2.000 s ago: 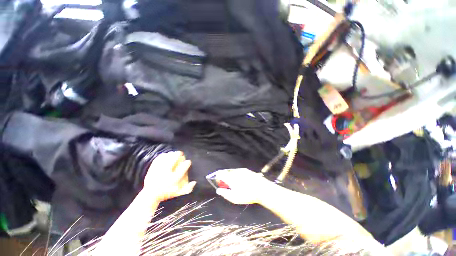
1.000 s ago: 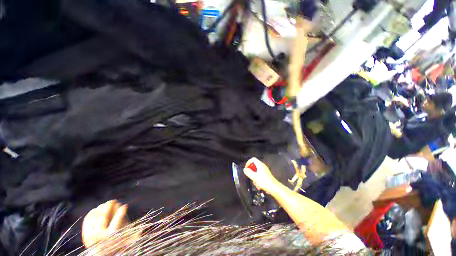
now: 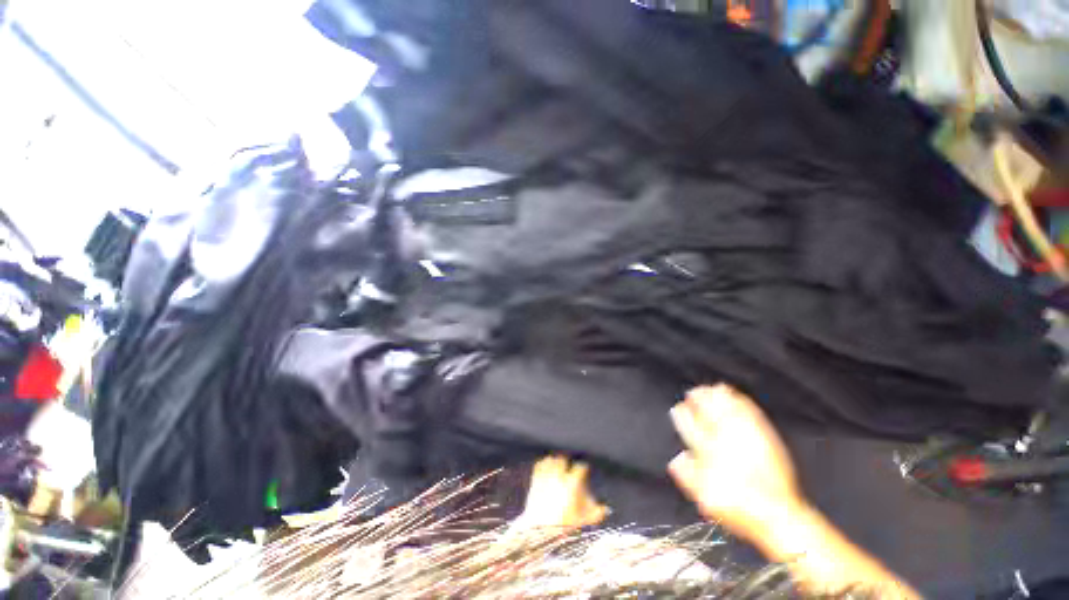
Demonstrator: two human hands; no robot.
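A black garment with dark grey panels (image 3: pixel 563 404) lies spread and creased across the middle of the view. My left hand (image 3: pixel 563 492) is low in the middle, at the garment's near edge and partly hidden by hair; whether it grips cloth cannot be told. My right hand (image 3: pixel 733 457) is to its right over the cloth, fingers bent and apart, with no tool in it. The steam iron (image 3: pixel 967 471), dark with a red spot, rests at the far right, out of my hands and blurred.
A loose heap of black cloth (image 3: pixel 199 387) hangs at the left. A tan hose (image 3: pixel 1022 205) hangs at the upper right beside a red ring-shaped item (image 3: pixel 1032 240). Bright white surfaces fill the upper left. A red item (image 3: pixel 39 373) shows at the far left.
My right hand has let go of the iron and is now over the cloth to the left of it. My left hand is now closer to my right hand. The view has swung left.
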